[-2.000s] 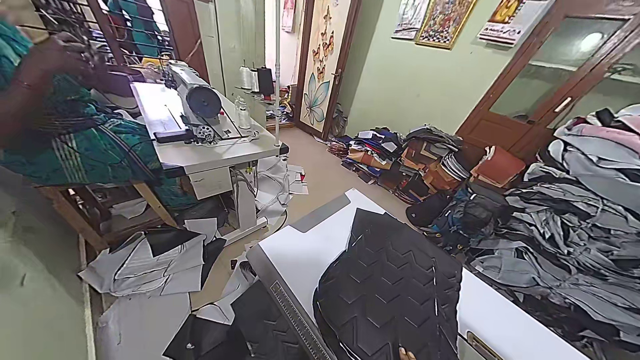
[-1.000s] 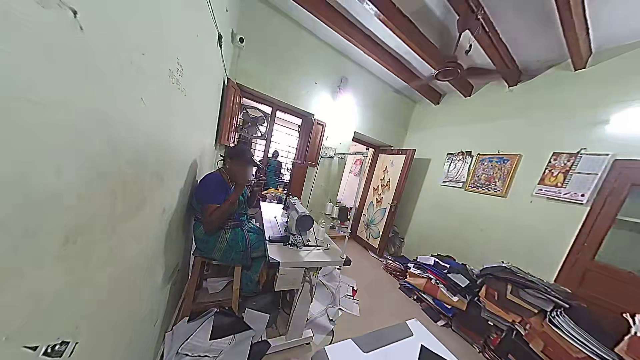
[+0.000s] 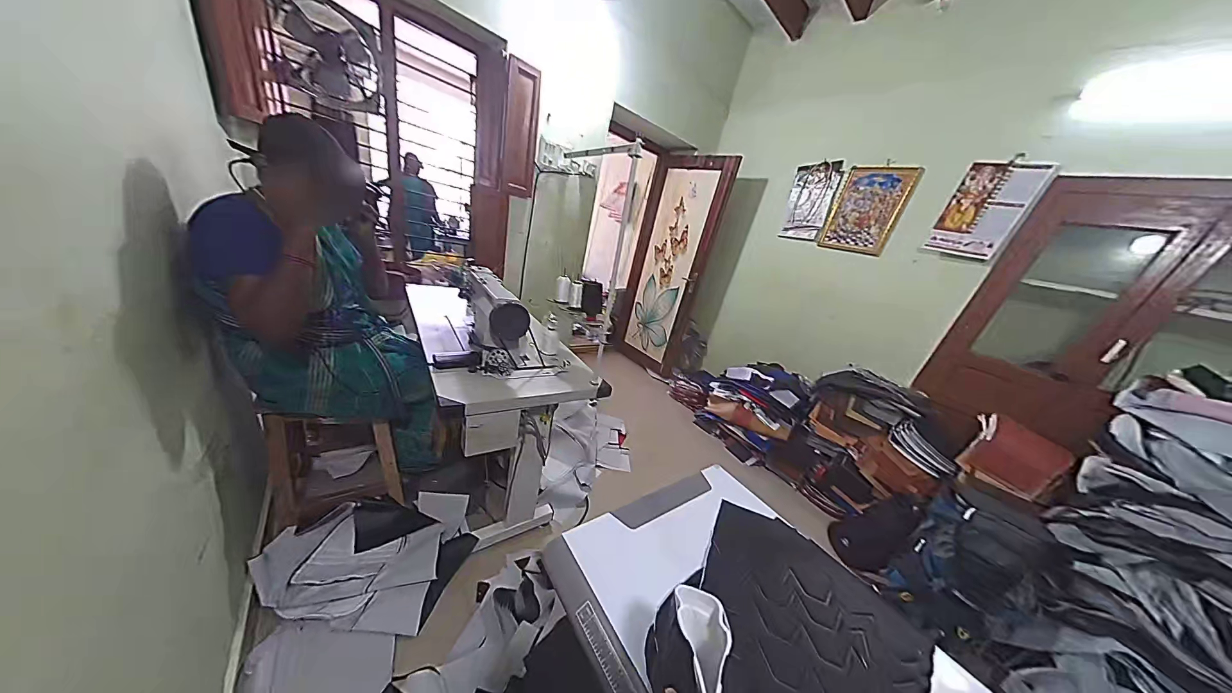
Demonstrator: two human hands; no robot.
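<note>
Neither of my hands shows in the head view. At the bottom, a black fabric panel with stitched zigzag lines (image 3: 808, 606) lies on the white table top (image 3: 626, 553). Beside it on the left, a folded piece with a white underside (image 3: 705, 630) stands partly curled up. A ruler scale (image 3: 602, 640) runs along the table's left edge. What touches the near end of the panel is out of view.
A co-worker (image 3: 318, 289) sits on a wooden stool at a sewing machine (image 3: 496, 313) ahead left. Fabric pieces (image 3: 356, 568) lie on the floor. Stacked materials (image 3: 857, 433) and a large grey cloth heap (image 3: 1145, 539) stand at the right.
The view has swung up and partly back down. A fingertip seen on the black panel two seconds ago is out of view. A folded white-backed piece now shows beside the panel.
</note>
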